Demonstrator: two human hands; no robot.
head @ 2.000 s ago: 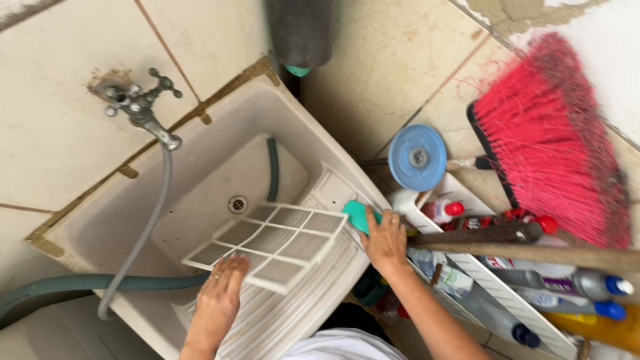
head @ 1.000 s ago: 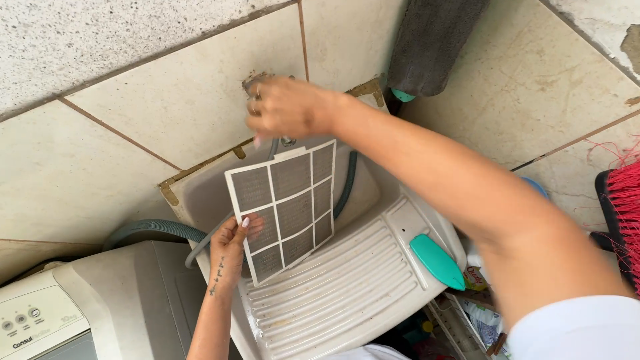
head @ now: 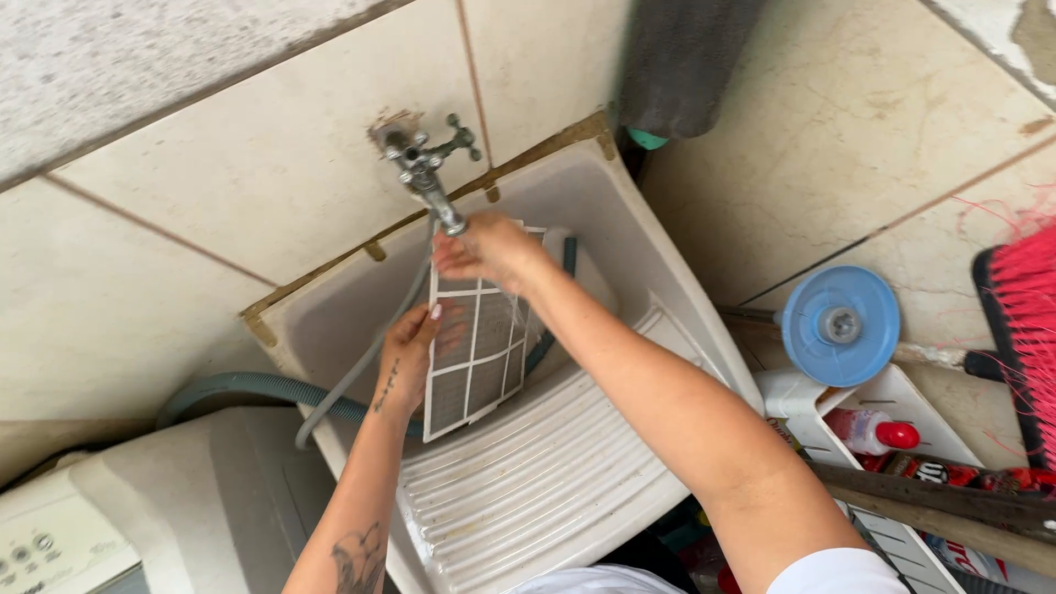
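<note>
My left hand (head: 408,351) grips the left edge of a white-framed mesh filter (head: 474,355), which stands tilted inside the laundry sink (head: 660,239). Part of my left fingers shows through the mesh. My right hand (head: 487,252) is just below the spout of the metal faucet (head: 437,198), in front of the filter's upper part; it is blurred, with nothing seen held in it. Whether it touches the filter I cannot tell. A thin grey hose (head: 355,371) runs behind my left hand.
The ribbed washboard (head: 536,470) slopes toward me. A washing machine (head: 190,487) stands at the left, with a corrugated drain hose (head: 256,384) by the sink. At the right are a blue disc-shaped plastic item (head: 840,326), a white basket (head: 916,412) of bottles, wooden handles (head: 932,511) and a red-bristled broom (head: 1027,330).
My right hand has come down from the faucet's handles to below the spout. Two seconds ago it was on a green item at the sink's right edge. My left hand still holds the filter.
</note>
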